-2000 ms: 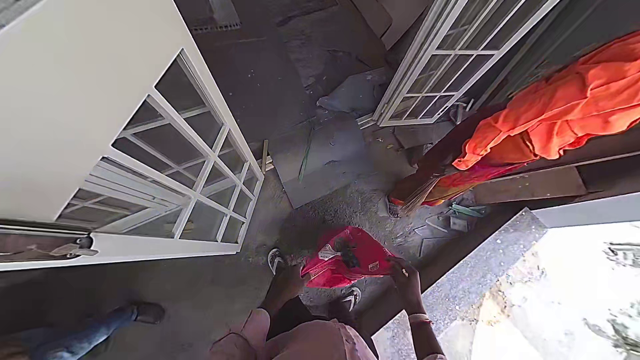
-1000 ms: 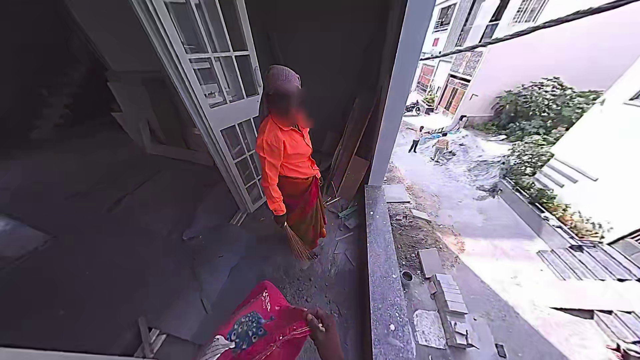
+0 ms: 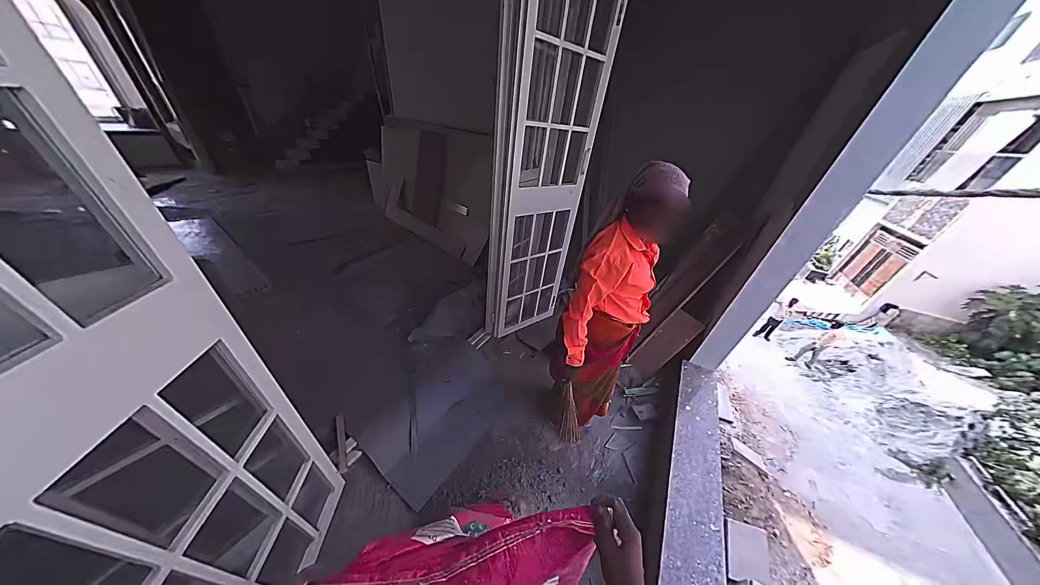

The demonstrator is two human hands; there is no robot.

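My right hand (image 3: 619, 540) grips the upper right corner of a red woven sack (image 3: 487, 548) at the bottom of the view. The sack's stitched edge is stretched towards the lower left, where it leaves the frame. My left hand is not in view. Beyond the sack stands a person in an orange shirt (image 3: 621, 268), with a short straw broom (image 3: 569, 414) hanging from one hand, its bristles near the dusty floor.
A white glazed door (image 3: 146, 341) stands at the left, another glazed door (image 3: 540, 179) behind the person. A flat sheet (image 3: 422, 422) lies on the floor. A stone ledge (image 3: 691, 487) borders the outdoor drop at right. Broken pieces (image 3: 626, 418) lie beside it.
The view has swung up from the floor, and my left hand, on the sack two seconds ago, is out of frame. My right hand still holds the sack. The person in orange now stands upright.
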